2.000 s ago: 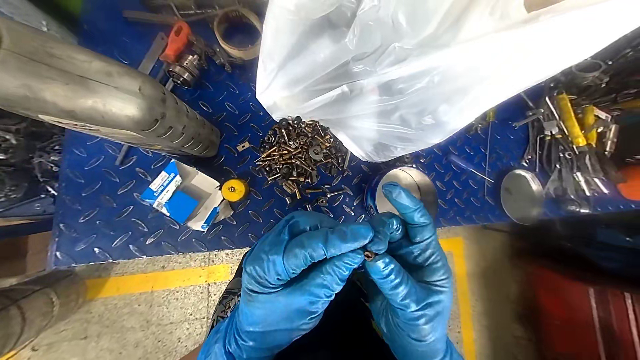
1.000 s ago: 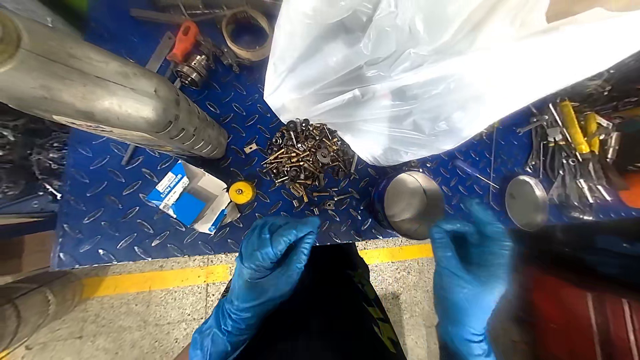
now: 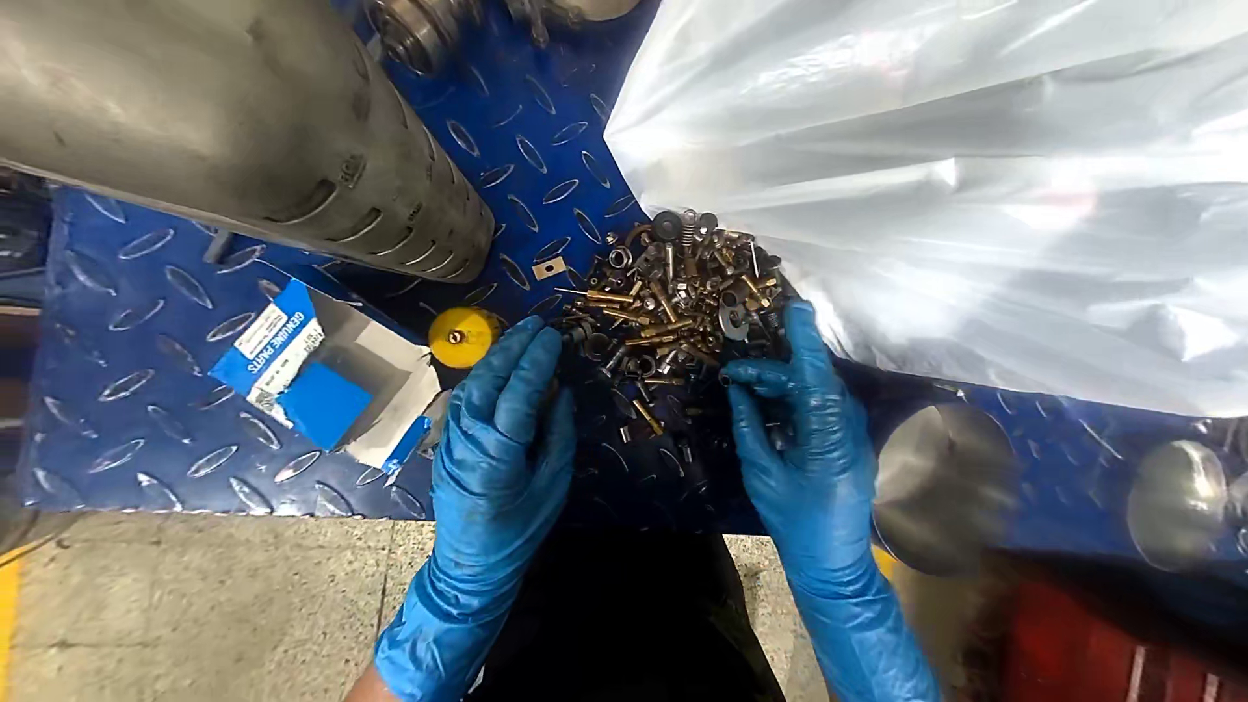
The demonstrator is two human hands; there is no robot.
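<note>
A heap of mixed bolts, screws, washers and springs [image 3: 673, 302] lies on the blue diamond-plate bench between my hands. My left hand [image 3: 502, 429], in a blue glove, rests at the heap's left edge beside a round yellow part [image 3: 464, 337]; its fingers are curved, and whether they hold anything is hidden. My right hand [image 3: 804, 439], gloved too, is at the heap's right edge, thumb and index finger close together by a small dark piece; whether it is gripped is unclear. A small flat metal plate with a hole [image 3: 549, 268] lies above the heap.
A torn blue and white parts box [image 3: 336, 380] sits at left, below a large metal cylinder [image 3: 292, 136]. White plastic sheeting [image 3: 955, 195] covers the upper right. To the right stand a round metal can [image 3: 944, 487] and a round metal lid-like disc [image 3: 1178, 504]. A mechanical part [image 3: 414, 29] lies at the top.
Two seconds ago my hands were together in front of the bench edge; they separated and have now moved forward to either side of the heap. The view has moved closer to the bench.
</note>
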